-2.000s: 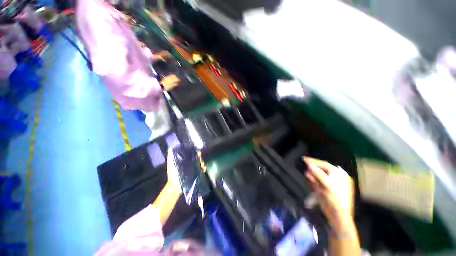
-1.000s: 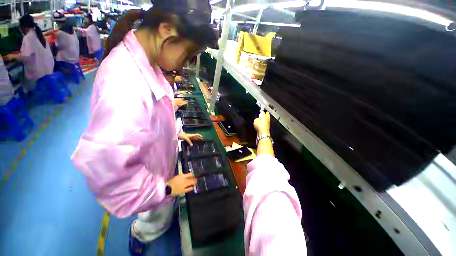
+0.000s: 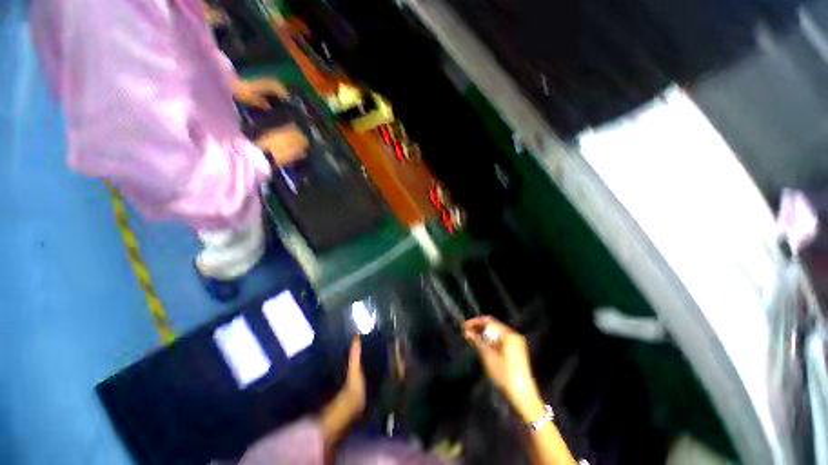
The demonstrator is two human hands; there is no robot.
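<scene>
The picture is blurred. A black tray [image 3: 172, 409] at the lower left holds two phones with white-lit screens [image 3: 241, 351]. My left hand [image 3: 347, 395] is at the bottom centre, thumb up, beside a dark glossy surface [image 3: 368, 318] with bright glare; whether it grips that surface is unclear. My right hand [image 3: 505, 363] is to its right over dark trays or slots, with thumb and fingers close together. A small white spot shows at its fingers; I cannot tell if it is a held thing.
Another person in a pink smock [image 3: 154, 118] stands at upper left, hands over a black tray [image 3: 336, 200] on the green bench. A brown board [image 3: 390, 168] carries red devices [image 3: 445, 208] and a yellow item [image 3: 363, 106]. A white shelf edge [image 3: 635, 245] crosses the right side.
The view has swung down from the other person to the bench. My right arm, stretched out towards the shelf a second ago, is back over the trays. My left hand and the lit phones are in view again.
</scene>
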